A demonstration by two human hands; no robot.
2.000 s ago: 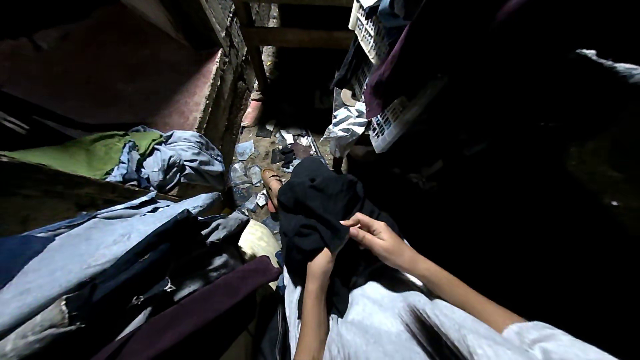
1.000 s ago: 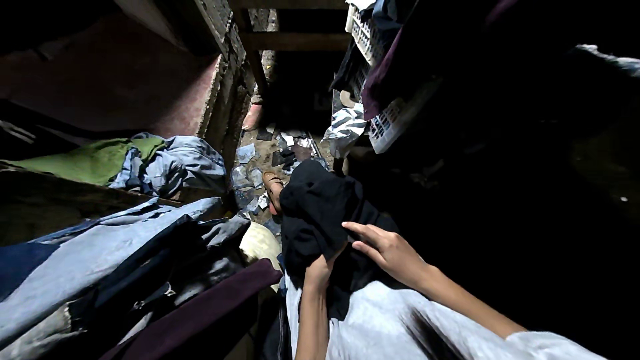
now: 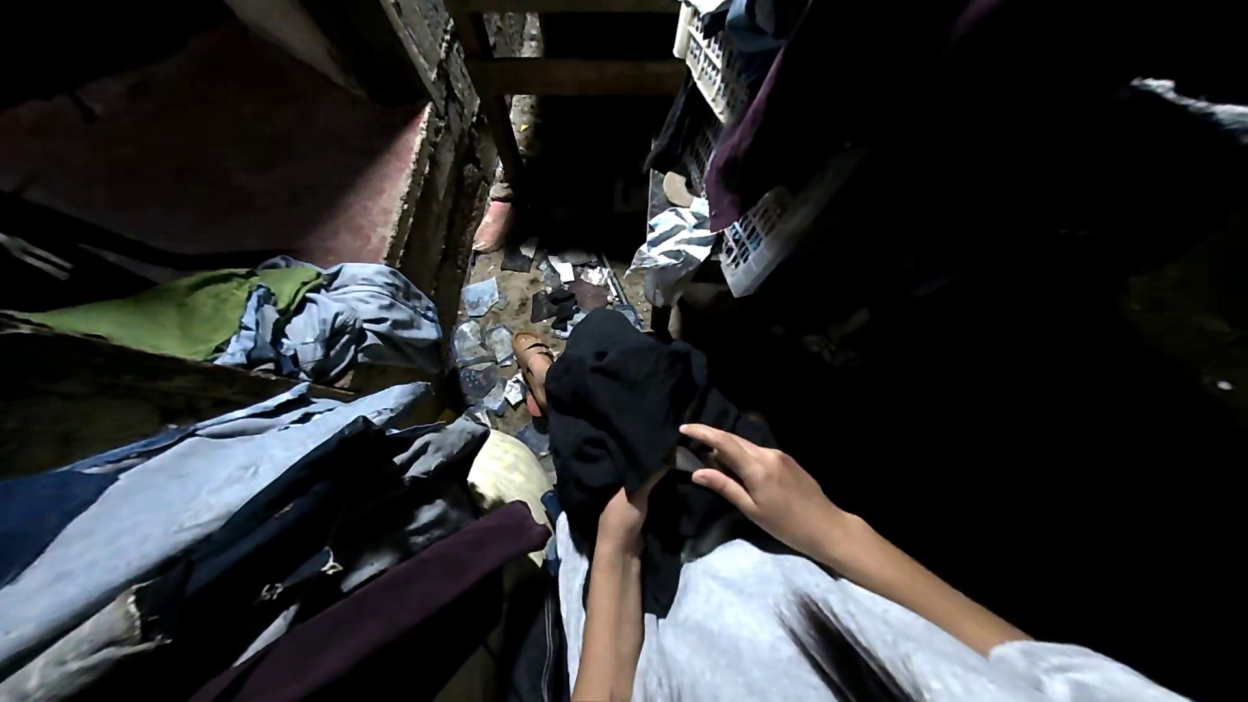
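A bunched black cloth (image 3: 619, 390) lies over my lap, on top of a white garment (image 3: 751, 614). My left hand (image 3: 626, 512) grips the cloth at its lower edge, with the fingers partly hidden in the folds. To the right of it, my right hand (image 3: 765, 480) is spread, its fingertips close to the cloth's right side; whether they touch it I cannot tell. No object shows between the fingers of the right hand.
Piled denim and dark garments (image 3: 224, 497) fill the lower left, with a maroon cloth (image 3: 409, 604) beside them. Green fabric (image 3: 175, 312) lies on a ledge. Fabric scraps (image 3: 483, 297) litter the floor near a sandalled foot (image 3: 533, 366). White plastic crates (image 3: 756, 244) holding clothes stand at upper right.
The fingers of my right hand, pinched together at the cloth two seconds ago, have parted, and that hand has shifted slightly to the right. My left hand keeps its grip.
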